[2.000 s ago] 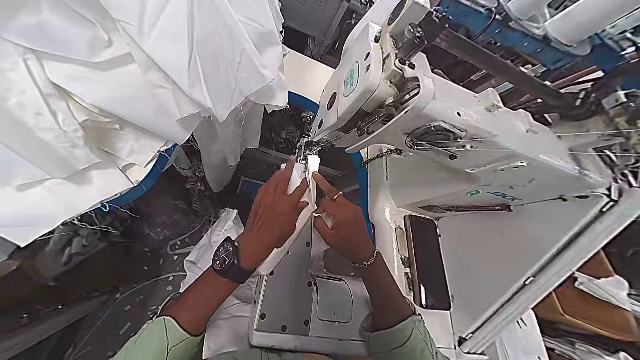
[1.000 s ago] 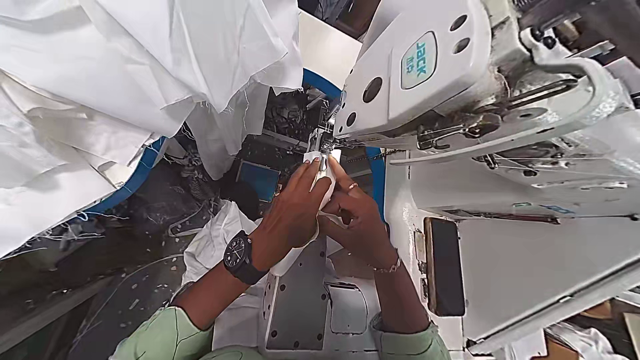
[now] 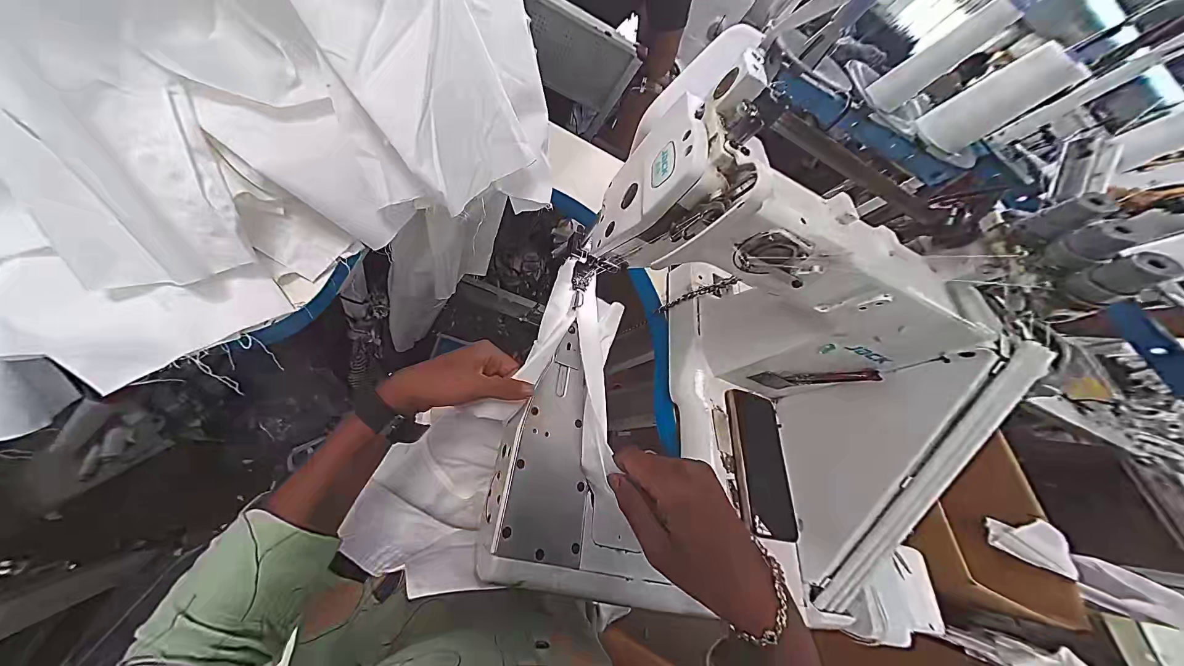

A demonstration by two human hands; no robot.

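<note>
A white Jack sewing machine [image 3: 703, 176] stands ahead, its needle area [image 3: 583, 270] over a narrow metal arm bed [image 3: 546, 462]. White fabric [image 3: 597, 370] runs from under the needle area and parts into two sides along the bed. On the left side, my left hand [image 3: 462, 377], with a dark watch at its wrist, grips the fabric between thumb and fingers. My right hand [image 3: 675, 518], wearing a chain bracelet, pinches the lower end of the right strip beside the bed. More white cloth hangs below my left hand.
White cloth pieces [image 3: 277, 139] lie heaped at upper left over a blue-edged table [image 3: 305, 310]. A dark phone-like slab [image 3: 766, 462] lies on the machine base. Thread cones [image 3: 999, 92] stand at upper right, and a brown carton [image 3: 999, 536] at lower right. Another person's arm [image 3: 652, 69] shows at the top.
Both hands have moved back from the needle area and apart, mine on the left to the left, mine on the right lower. The fabric now spreads in two sides. The view has shifted.
</note>
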